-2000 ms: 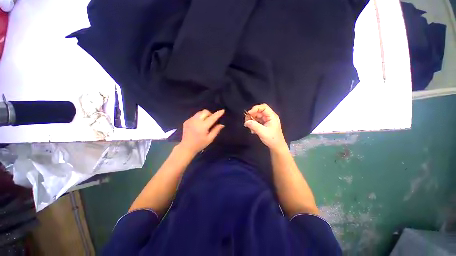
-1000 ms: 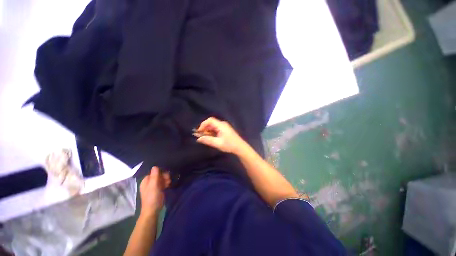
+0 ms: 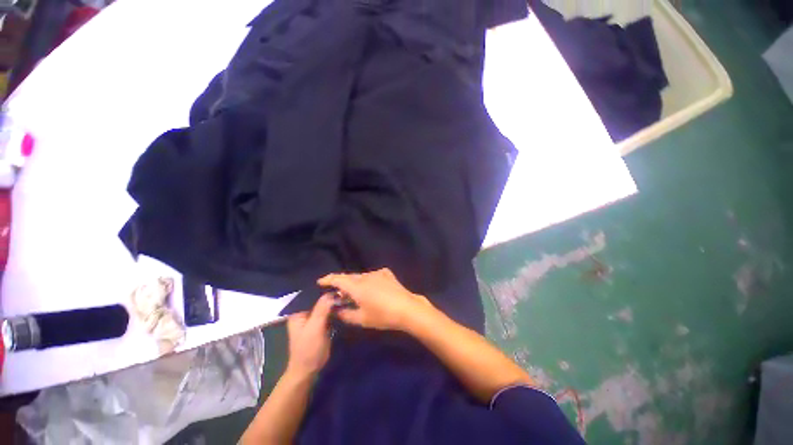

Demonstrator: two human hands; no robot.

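A large dark garment (image 3: pixel 400 156) lies over the white table (image 3: pixel 556 174) and hangs over its front edge toward my body. My left hand (image 3: pixel 311 335) is at the garment's near edge, its fingers closed on the cloth. My right hand (image 3: pixel 372 300) is right beside it, the fingertips meeting. Small metal thread snips (image 3: pixel 341 298) show partly between the right thumb and fingers; the rest is hidden by the hand.
A black flask (image 3: pixel 78 328) lies on its side at the left, near a crumpled cream rag (image 3: pixel 156 313) and a phone (image 3: pixel 200 302). A silvery plastic bag (image 3: pixel 165 391) hangs off the left edge. A cream tub (image 3: pixel 696 100) with dark garments (image 3: pixel 613 69) stands beyond the right end.
The view has swung to the right. My right hand has come down and left to meet my left hand at the garment's near edge. The hands were apart before.
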